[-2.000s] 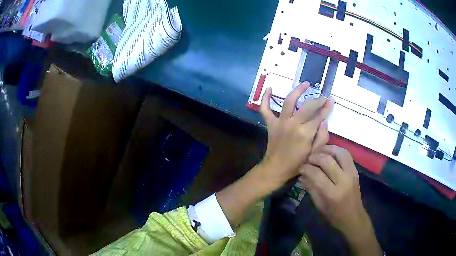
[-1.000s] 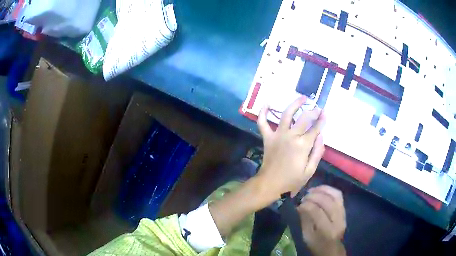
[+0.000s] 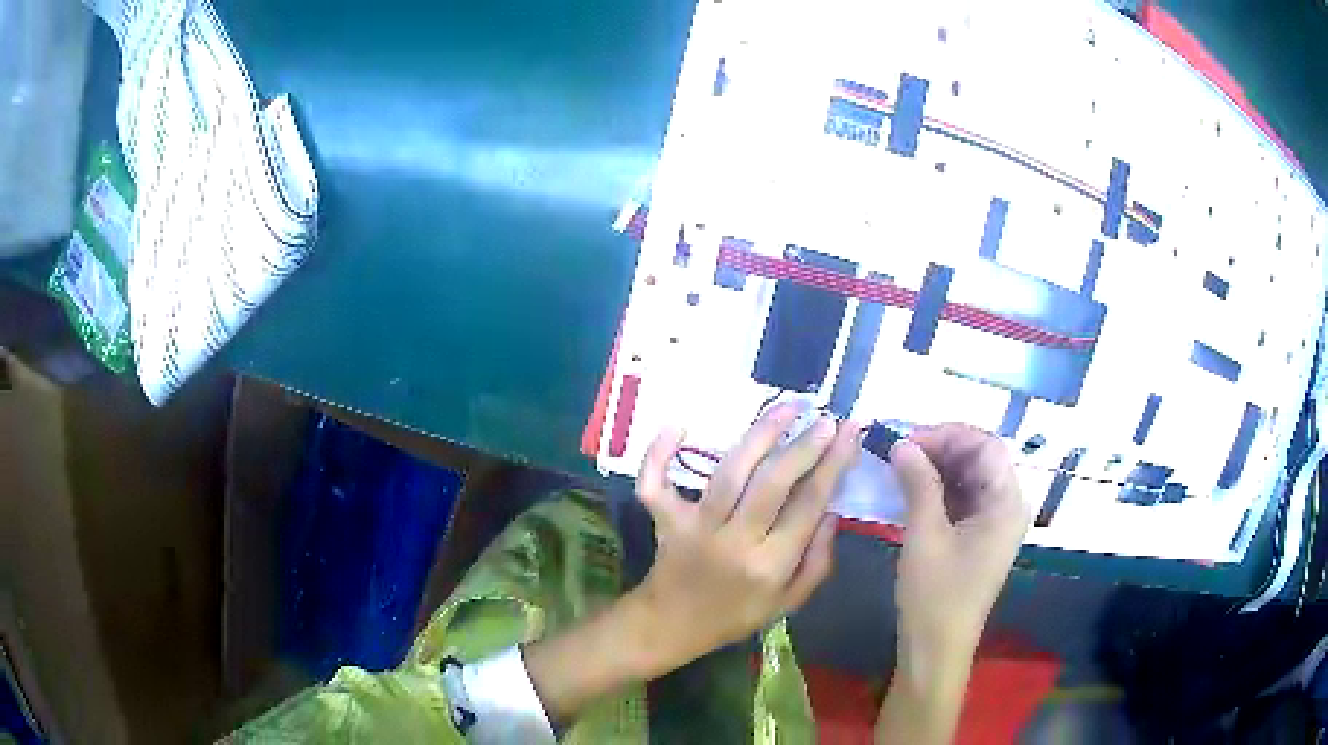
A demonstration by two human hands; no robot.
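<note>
The white back panel [image 3: 816, 168] lies on the bench with its near edge towards me. My left hand [image 3: 750, 531] rests on its near left part, palm down, fingers apart. A thin dark-red lead wire [image 3: 696, 463] curves out beside its fingers. My right hand [image 3: 961, 502] pinches a short black tape piece [image 3: 883, 440] between thumb and forefinger, just right of my left fingertips. Whether the tape touches the panel is unclear. A red wire bundle [image 3: 845, 283] and a multicolour wire harness [image 3: 1005, 157] cross the panel under black tape pieces.
A red foam pad [image 3: 600, 415] shows under the panel's left edge. Striped white strips [image 3: 204, 218] and a green-and-white packet [image 3: 95, 269] lie at the left. An open carton [image 3: 255, 539] with blue film [image 3: 364, 539] stands below. Black-and-white strips [image 3: 1289, 539] hang at the right.
The view has shifted, so the panel appears further left. My right hand has come up from below the bench edge to the panel, with a black tape piece. My left hand stays on the panel.
</note>
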